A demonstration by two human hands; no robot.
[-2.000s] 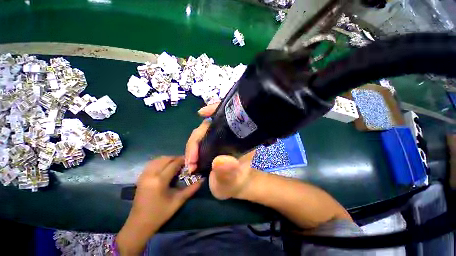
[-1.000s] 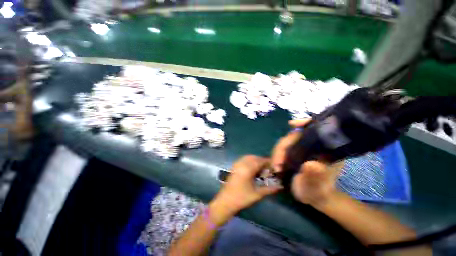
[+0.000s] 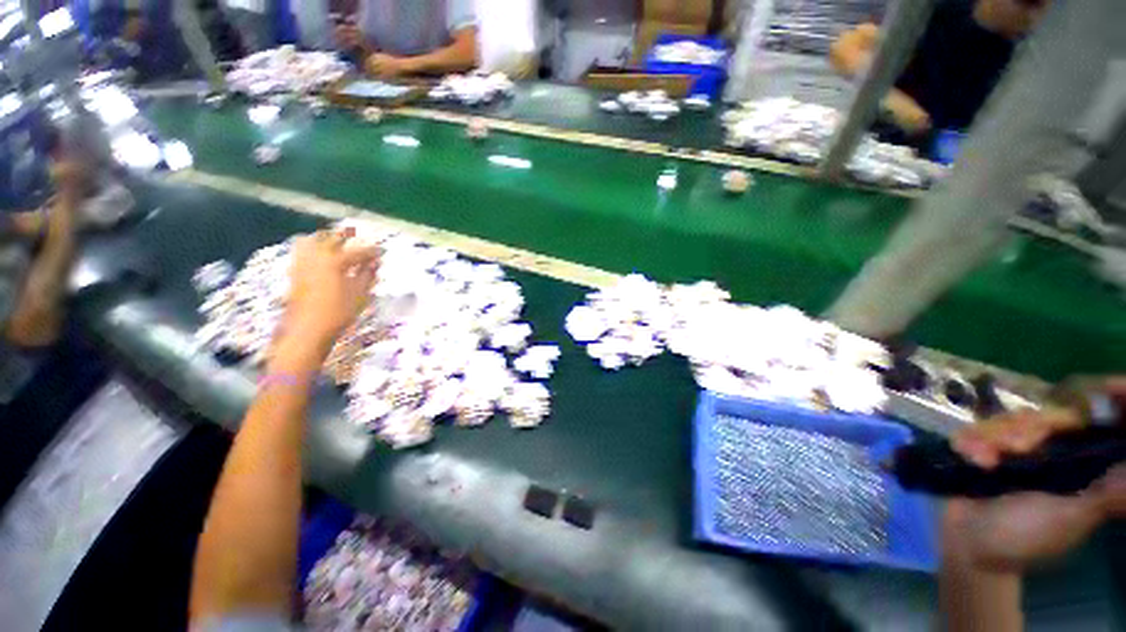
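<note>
My left hand (image 3: 324, 290) is over the large pile of white electrical modules (image 3: 432, 333) on the dark green bench. Its fingers are bent and blurred; whether they grip a module cannot be told. My right hand (image 3: 1019, 494) is at the right edge, closed around the black electric screwdriver (image 3: 951, 469). The tool lies roughly level, its front end over the right side of the blue screw tray (image 3: 701, 475), which is full of small silvery screws. The tool's rear is cut off by the picture's edge.
A second module pile (image 3: 741, 340) lies behind the tray. Two small dark blocks (image 3: 559, 506) sit on the bench's front edge. A blue bin (image 3: 324, 525) of modules is below. A slanting post (image 3: 975, 198) rises at right. Other people work across the green belt (image 3: 556, 198) and at far left.
My left hand has left the spot beside the screwdriver's tip and moved left to the large pile. My right hand has carried the screwdriver right, to the screw tray. The view has tilted up.
</note>
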